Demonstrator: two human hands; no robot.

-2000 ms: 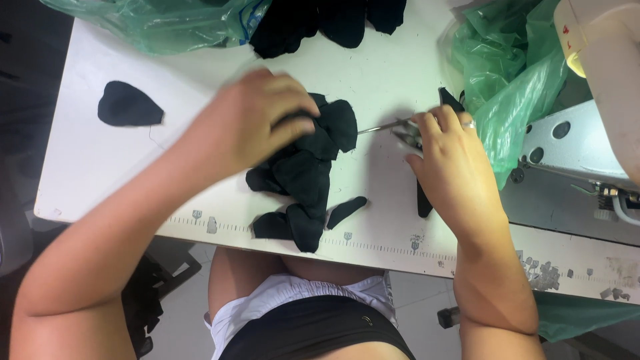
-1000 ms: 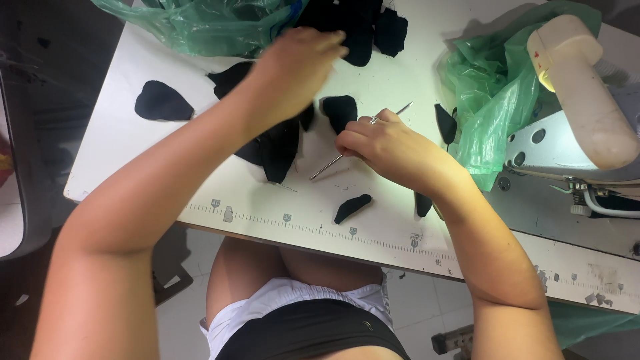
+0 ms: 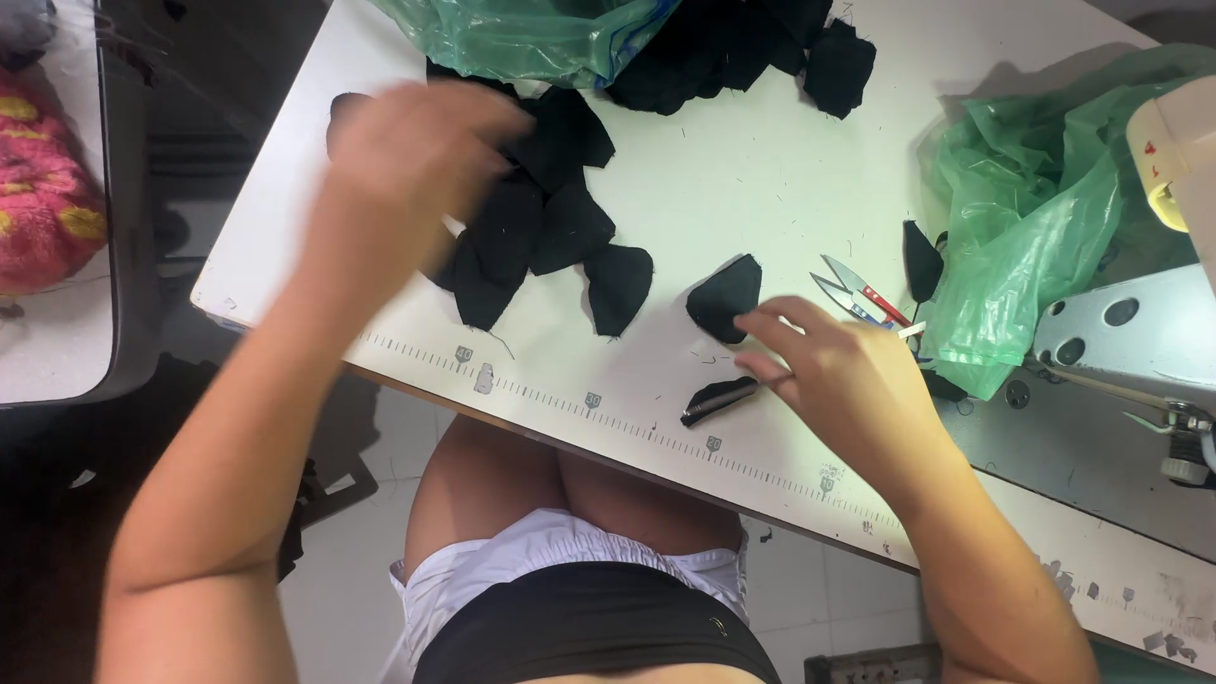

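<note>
My left hand (image 3: 408,171), blurred by motion, is above the left part of a loose group of black fabric pieces (image 3: 575,228). Whether it grips one is unclear. A slim metal tool (image 3: 708,404) passes under my right hand (image 3: 826,380), held against the palm, with its thumb and forefinger apart. Its left end crosses a small curved black scrap (image 3: 698,391). Just beyond those fingertips lies a single rounded black piece (image 3: 725,299). Thread snips (image 3: 866,296) with a red and a blue part lie with blades spread past the knuckles.
Green plastic bags rest at the top (image 3: 532,38) and right (image 3: 1026,218), with more black pieces (image 3: 841,68) near the top one. A sewing machine (image 3: 1130,323) stands at the right. A printed ruler scale (image 3: 594,404) follows the table's near edge. Pink and yellow cloth (image 3: 43,190) is far left.
My left hand has moved across the black pieces toward the left. My right hand's thumb and forefinger have spread, and the metal tool now lies back under the hand. The view has shifted.
</note>
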